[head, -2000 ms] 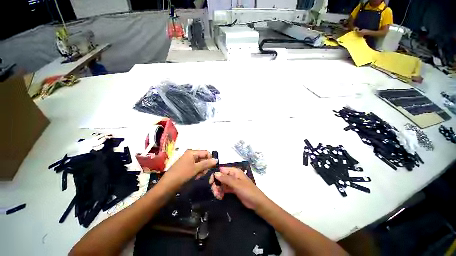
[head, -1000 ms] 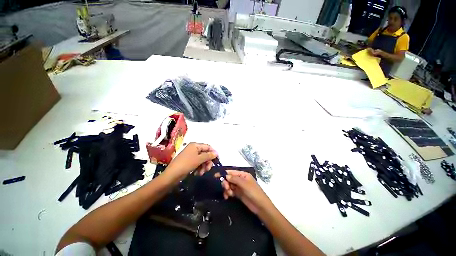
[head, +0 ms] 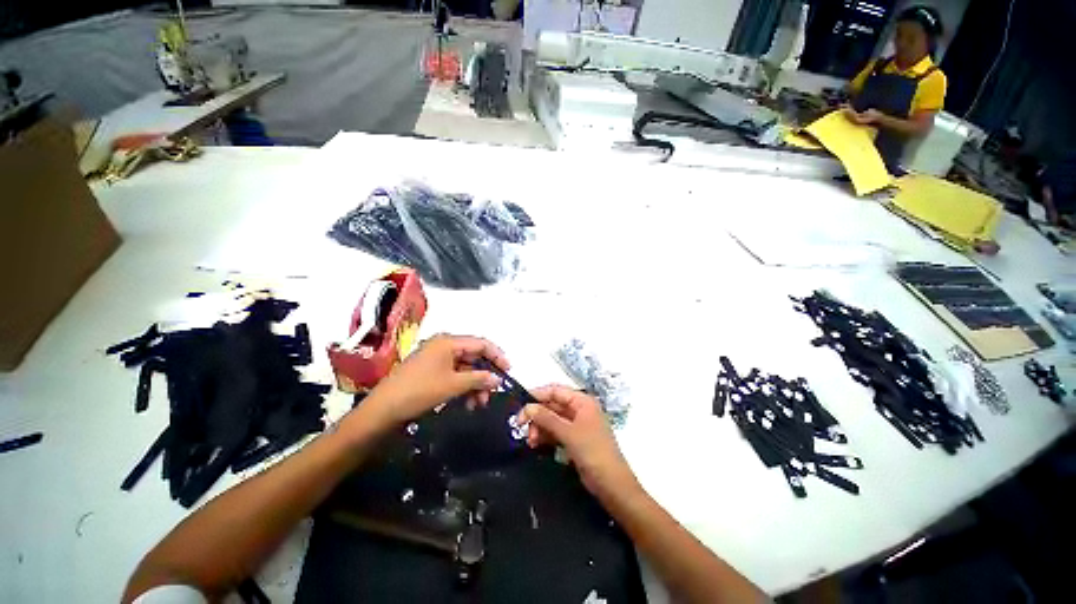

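My left hand and my right hand hold a short black strap tab between their fingertips above the black mat. The tab slants down to the right. A small pale piece shows at my right fingertips; I cannot tell what it is. A hammer lies on the mat, handle to the left, with several tiny silvery pieces around it. A red tape dispenser stands beyond the mat. A bag of small hardware lies at the mat's far right edge.
A pile of black strap tabs lies left. Piles with pale dots lie right. A plastic bag of black parts lies beyond. A cardboard box is far left. A person handles yellow sheets at the back right.
The black tab between my hands is now more slanted than two seconds ago. My hands stay close together over the mat. The whole view has shifted slightly with my head.
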